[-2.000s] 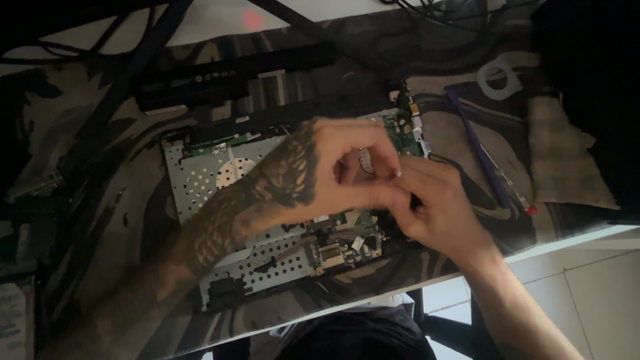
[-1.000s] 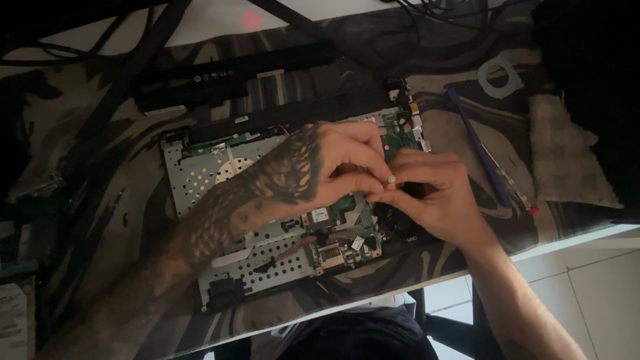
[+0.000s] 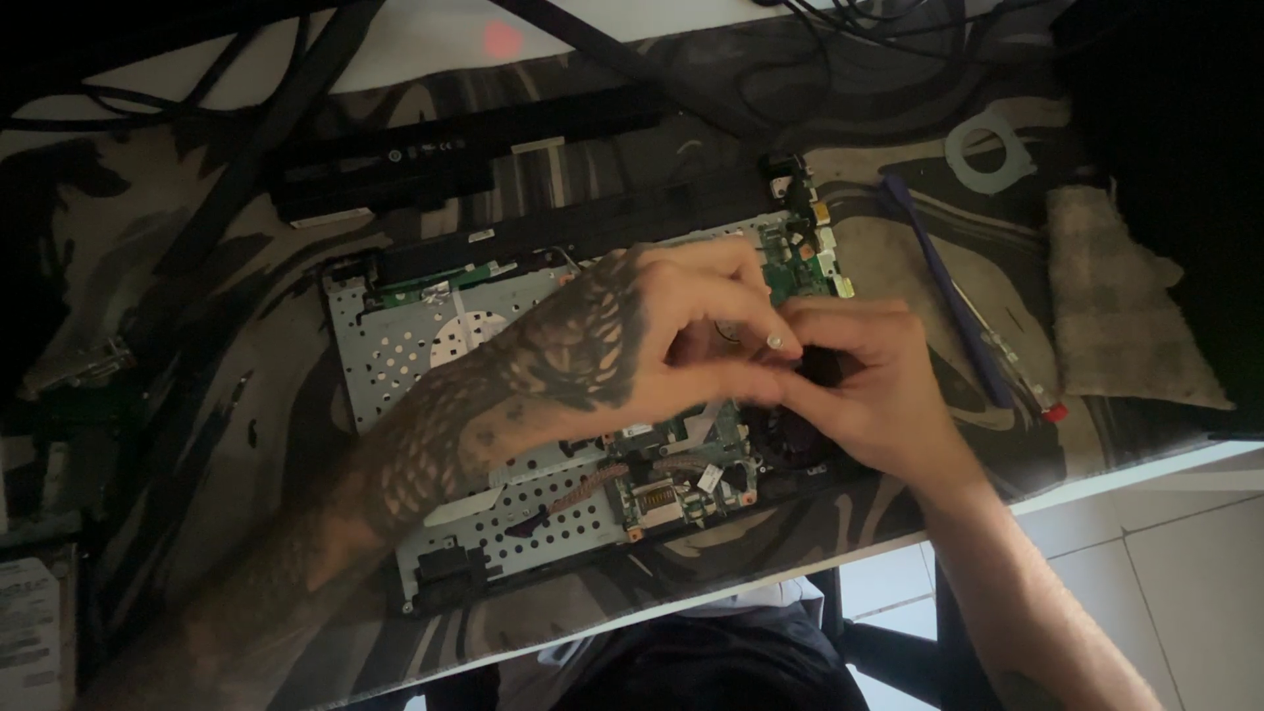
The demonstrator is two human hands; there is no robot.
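Note:
My left hand (image 3: 681, 331), with a tattooed back, is over the laptop's inner chassis. Its thumb and index finger meet the fingertips of my right hand (image 3: 859, 365). Between the fingertips a small pale round piece (image 3: 775, 342) shows; what it belongs to is hidden, and which hand bears it is hard to tell. Below the hands lies an opened laptop base with a perforated metal plate (image 3: 395, 365) and a green circuit board (image 3: 731, 444). A dark round fan part (image 3: 795, 439) is partly covered by my right hand.
A black laptop battery (image 3: 385, 168) lies behind the chassis. At right are a purple plastic pry tool (image 3: 938, 267), a red-tipped clear screwdriver (image 3: 1027, 380), a pale ring (image 3: 987, 151) and a checked cloth (image 3: 1126, 306). A hard drive (image 3: 35, 632) lies at lower left; cables cross the back.
Both hands stay over the laptop with fingertips together. My left fingers have closed from a wide curl, and the small pale piece now shows between the fingertips.

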